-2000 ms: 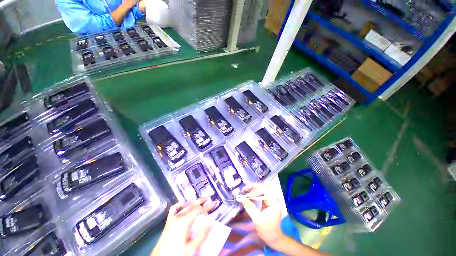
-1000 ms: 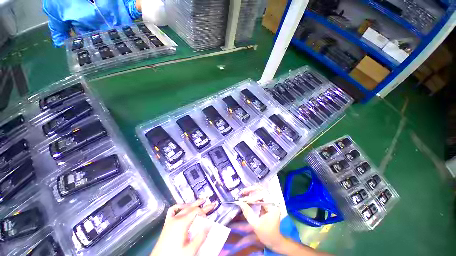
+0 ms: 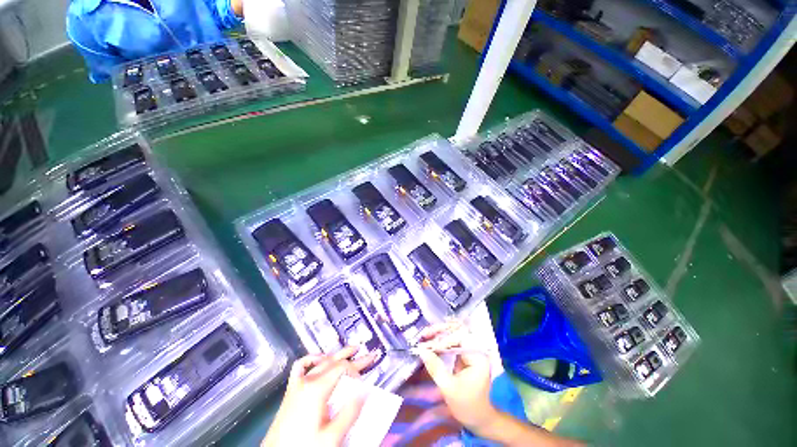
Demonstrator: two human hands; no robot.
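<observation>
My left hand (image 3: 319, 397) is at the bottom centre, holding a white sheet (image 3: 376, 417), with its fingertips at the lower end of a black handset housing (image 3: 346, 316) in the clear blister tray (image 3: 262, 229). My right hand (image 3: 459, 371) is just to the right, at the tray's near edge. Its thumb and fingers are pinched on a thin stick, perhaps tweezers (image 3: 411, 349), whose tip points left toward my left fingertips. Any small piece at the tip is too small to tell. Black housings lie in two rows of tray pockets.
A larger-looking tray of housings (image 3: 281, 349) lies at left, another tray (image 3: 617, 170) behind right. A blue stool (image 3: 559, 349) and smaller-part tray (image 3: 690, 336) are at right. A white post (image 3: 494, 74) stands behind. A person in blue (image 3: 149, 35) is opposite, near stacked trays (image 3: 336, 44).
The stick in my right hand swung over the tray corner and now sits lower and closer in. My left hand stays with the white sheet. The person opposite has shifted left.
</observation>
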